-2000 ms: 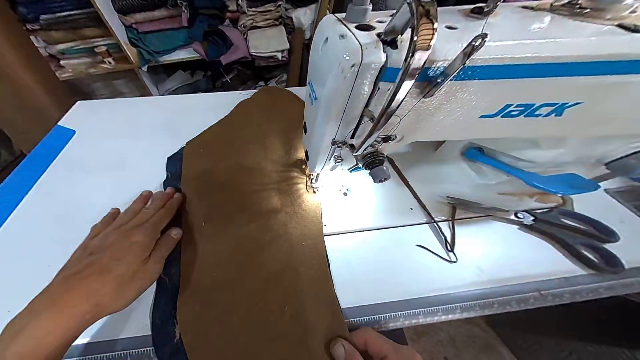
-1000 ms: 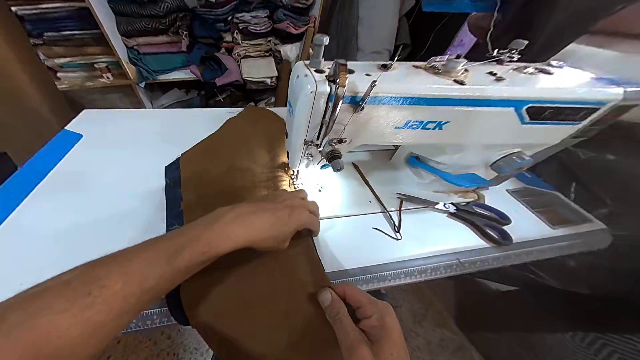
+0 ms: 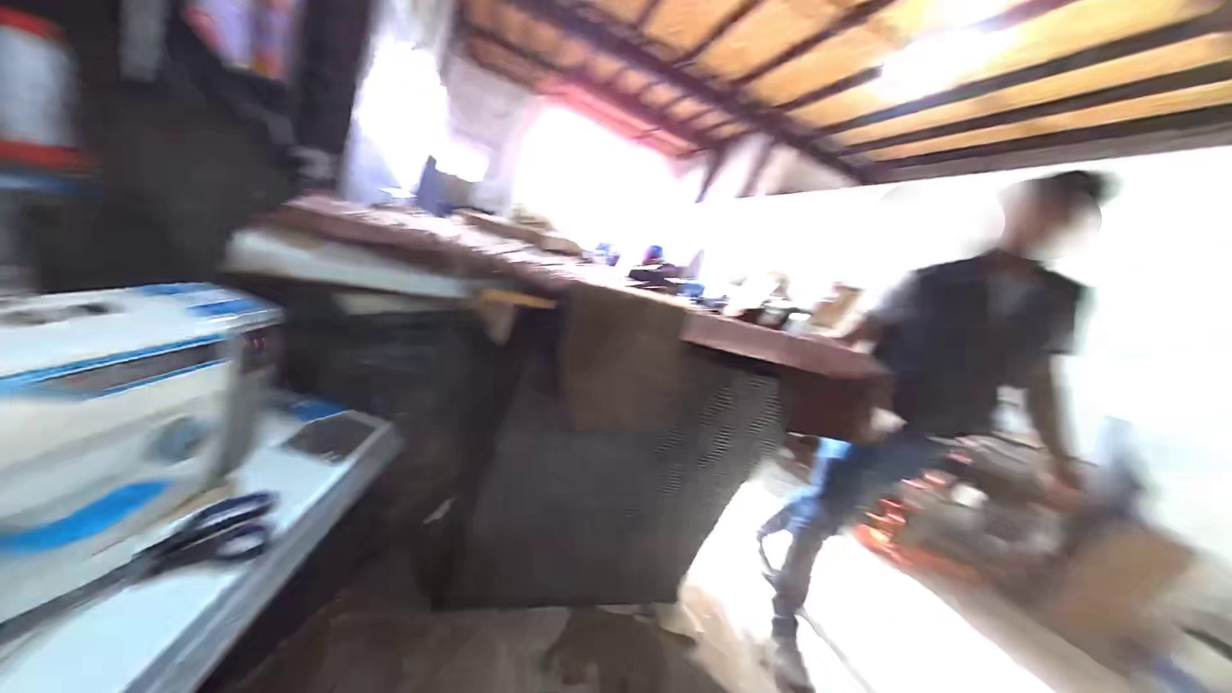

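Neither my left hand nor my right hand shows in this blurred head view, and the brown cloth piece from before is out of sight. At the left edge stands part of a white and blue sewing machine [image 3: 106, 395]. Dark-handled scissors [image 3: 217, 529] lie on the white sewing table [image 3: 125, 626], just in front of the machine. A blue tool or strip [image 3: 87, 520] is seen beneath the machine's arm.
A long workbench [image 3: 751, 339] with various items runs across the middle, brown cloth [image 3: 621, 356] hanging over its edge. At the right, a person [image 3: 972, 346] in dark top and jeans leans by the bench. A cardboard-coloured object [image 3: 1116, 577] is low at the right.
The view has swung far to the right, away from the needle area. Both hands and the brown cloth piece, visible one second ago, have left the picture.
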